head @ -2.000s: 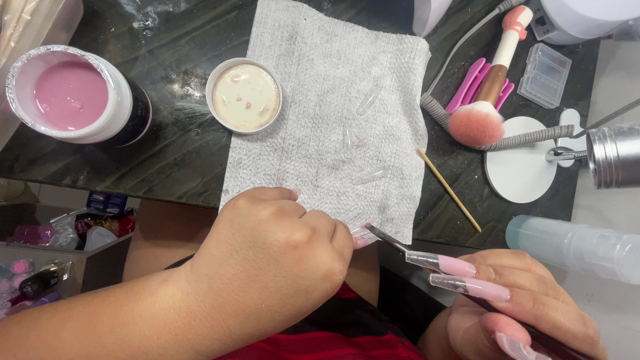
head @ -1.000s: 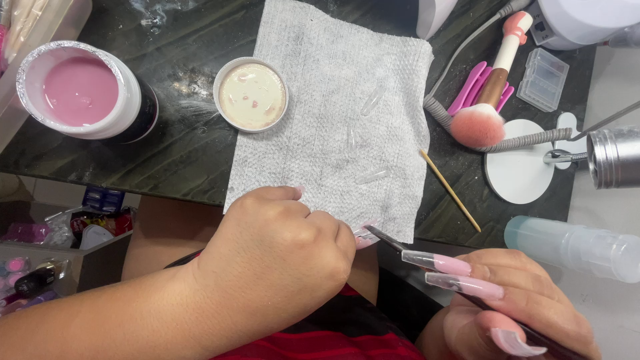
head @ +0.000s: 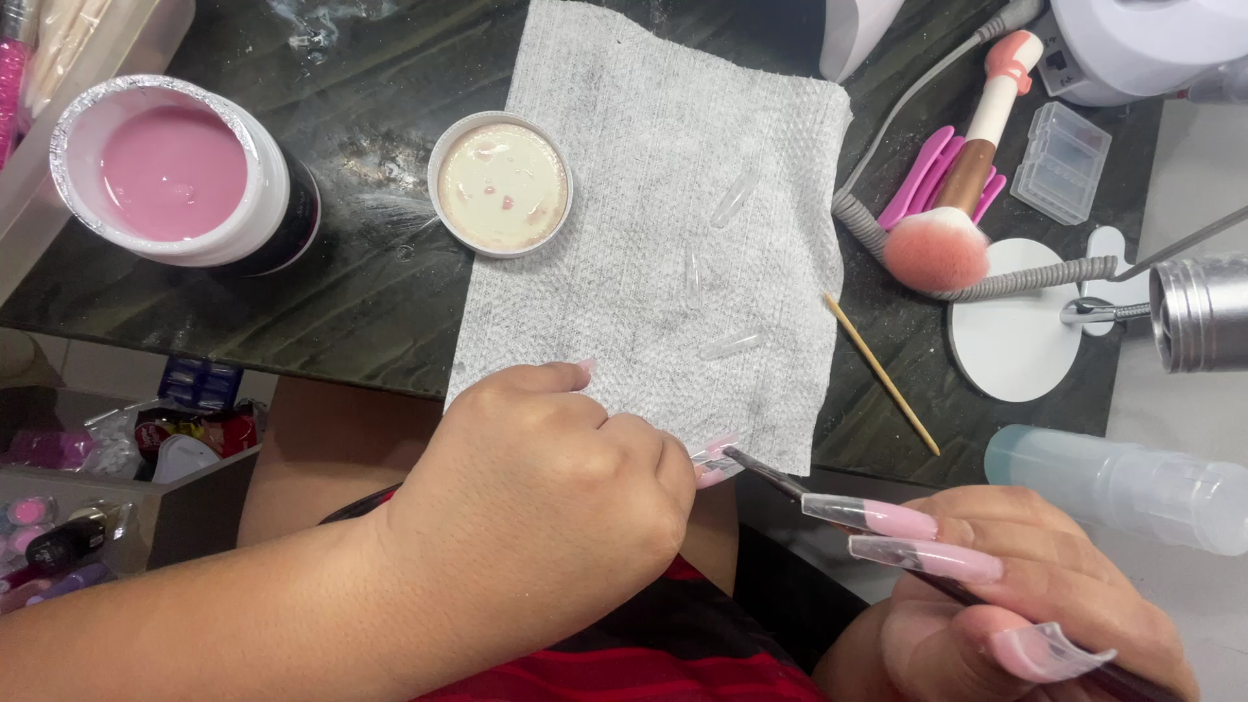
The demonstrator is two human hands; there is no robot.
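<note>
My left hand (head: 575,468), fingers curled in, pinches a clear nail tip (head: 717,463) with pink gel on it, near the towel's lower edge. Long pink nails with clear ends show on my right hand (head: 1014,575), which holds a thin dark-handled brush (head: 770,476); its tip touches the nail tip. Several clear nail tips (head: 734,200) lie on the grey-white paper towel (head: 624,292). At the towel's left edge sits a round lid (head: 501,185) with creamy residue and pink bits. An open jar (head: 175,175) of pink gel stands farther left.
A wooden stick (head: 882,375) lies right of the towel. Beyond it are a fluffy pink brush (head: 938,249), pink clips (head: 921,180), a small clear case (head: 1061,164), a lamp's white base (head: 1014,322) and a clear bottle (head: 1111,487). An open drawer (head: 195,497) of supplies is lower left.
</note>
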